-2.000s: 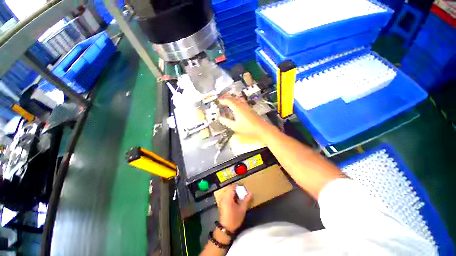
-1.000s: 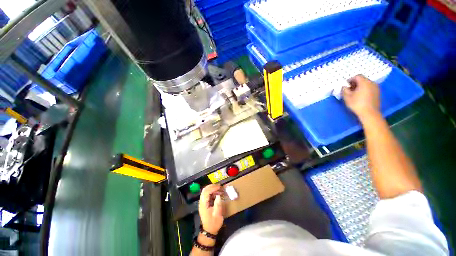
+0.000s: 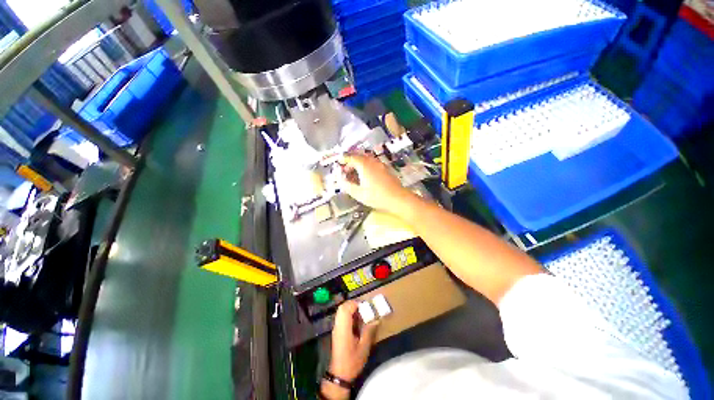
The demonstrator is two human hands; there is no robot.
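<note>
My left hand [image 3: 350,344] is at the left end of the brown cardboard pad [image 3: 427,301], with a white plastic part [image 3: 366,312] between its thumb and fingers. A second white part [image 3: 381,305] lies close beside it on the pad. My right hand [image 3: 376,187] reaches over the metal fixture [image 3: 333,176] under the machine head. Its fingertips are at the small metal blocks, and whether they hold a part cannot be told. The black front panel below shows a green button [image 3: 322,295] and a red button [image 3: 381,270].
The black machine head [image 3: 274,39] hangs above the fixture. Yellow-and-black bars stand at left [image 3: 239,262] and right [image 3: 457,144]. A partly filled blue tray [image 3: 540,207] stands at right, stacked trays [image 3: 509,62] behind it, a filled lower tray [image 3: 611,289] beside my right arm. A green conveyor runs at left.
My right hand has moved from the rows in the blue tray back to the fixture. Two white parts now show side by side at my left hand, where one showed clearly before.
</note>
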